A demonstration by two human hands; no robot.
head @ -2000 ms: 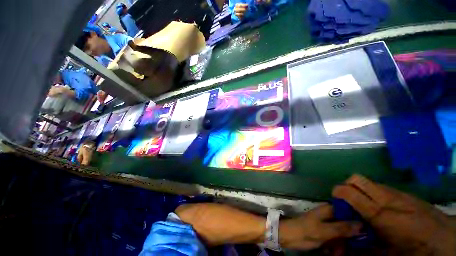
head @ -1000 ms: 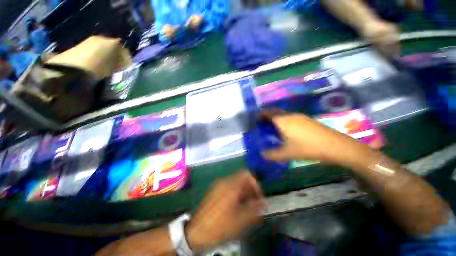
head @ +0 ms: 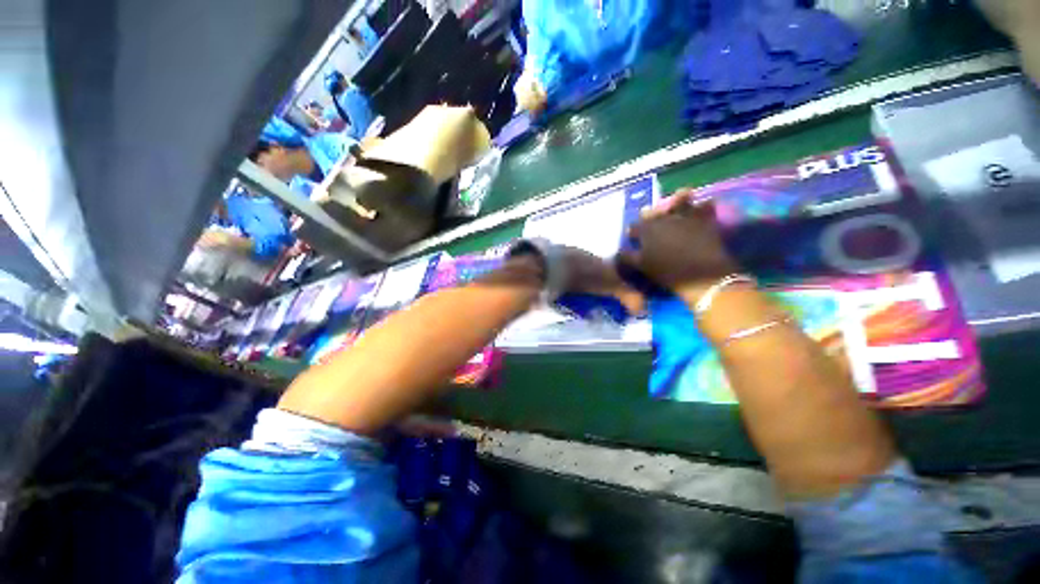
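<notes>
A grey-white box base (head: 570, 217) lies on the green conveyor belt, partly hidden by both hands. My left hand (head: 587, 280) reaches over it from the left. My right hand (head: 679, 245) is bent over its right side, close to my left hand. A dark blue card piece (head: 593, 307) shows beneath my left hand. The fingers are blurred and overlap, so their grip is unclear. A printed lid (head: 901, 342) with pink, orange and blue artwork and "PLUS" lies right of the base, partly under my right forearm.
Another grey base (head: 952, 126) holding a white card is at the right edge. Dark blue cartons (head: 439, 473) lie low near me. Across the line are stacked blue blanks (head: 758, 63), an open brown carton (head: 388, 205) and workers in blue. A pale rail (head: 616, 462) edges the belt.
Both hands have come together over a base; a second ago they were apart, the left near the front rail. The view has shifted, and the neighbour's hand over the right base has mostly left view.
</notes>
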